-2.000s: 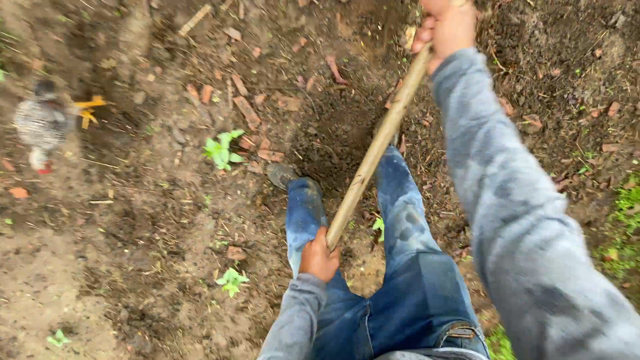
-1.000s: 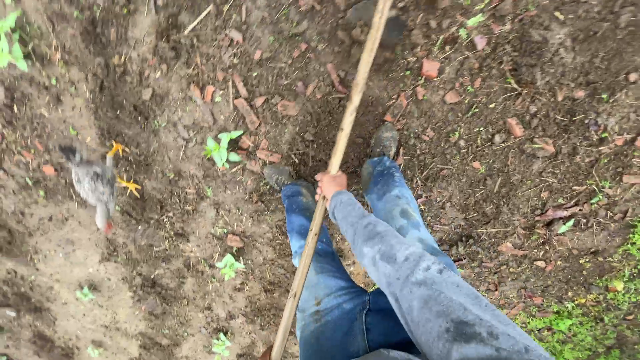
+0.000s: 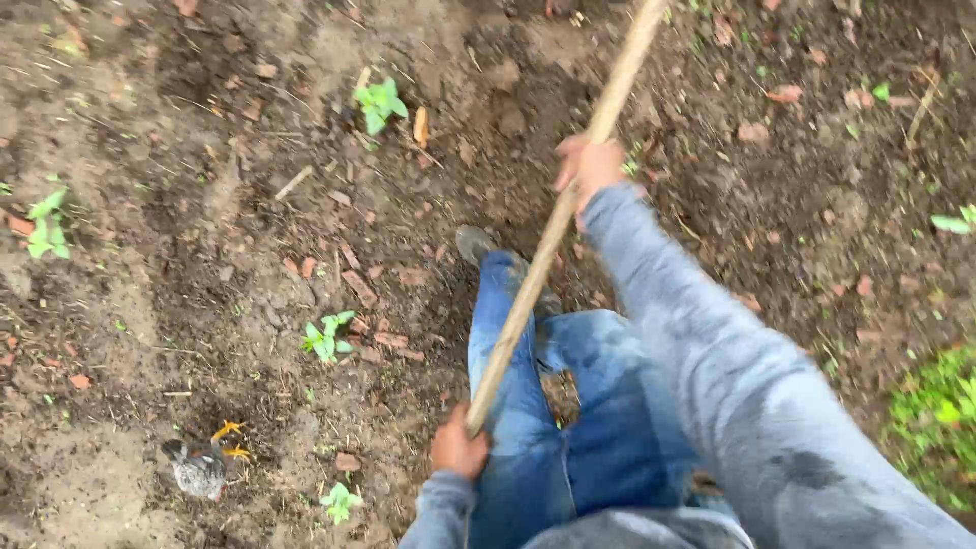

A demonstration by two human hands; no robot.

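A long wooden pole runs slantwise over my jeans, from near my waist up past the top edge of the view. Near its lower end my left hand is closed around it. My right hand grips the same pole farther up, beyond my feet, and is slightly blurred. The pole's far end lies outside the view, so any tool head on it is hidden. Bare brown soil lies under and around the pole.
A small grey speckled chicken is on the soil at the lower left. Young green plants grow left of my legs, another farther up. Brick fragments litter the ground. Low greenery grows at the right edge.
The pole has shifted, and my right hand is now farther from my body than a second ago. My left hand, out of view then, shows again on the pole. The view has moved.
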